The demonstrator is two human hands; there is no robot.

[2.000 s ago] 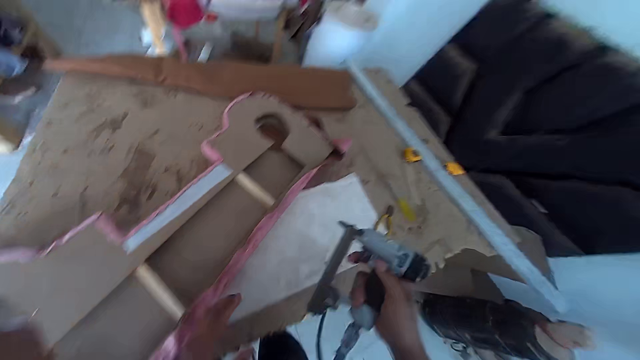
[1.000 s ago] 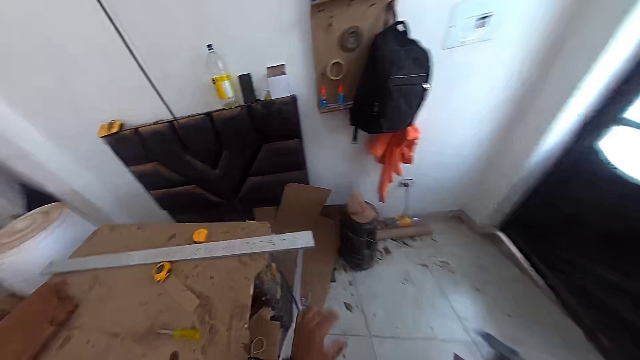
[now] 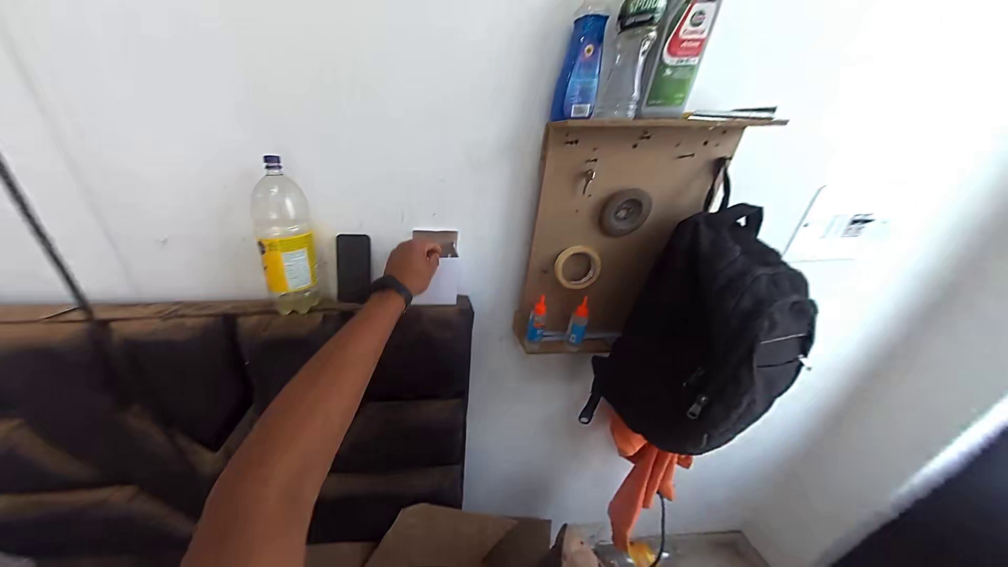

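Observation:
My left hand [image 3: 415,266], with a black band on its wrist, reaches to a small white box [image 3: 438,285] with a grey-brown upper part, standing on top of the dark padded panel [image 3: 417,354]. Its fingers are curled together at the box's upper part; whether they grip anything is hidden. Just left of the hand stands a black phone-like slab [image 3: 353,268], and farther left a clear plastic bottle [image 3: 285,236] with a yellow label. My right hand is out of view.
A wooden wall board [image 3: 606,165] holds tape rolls, glue bottles [image 3: 577,323] and larger bottles on its shelf. From it hangs a black backpack [image 3: 709,331], above an orange cloth [image 3: 646,480]. Cardboard [image 3: 449,535] stands at the bottom.
The view has swung from the workbench to the wall. Two seconds ago my right hand held a power tool; now it is out of view. My left hand is now up at the white box.

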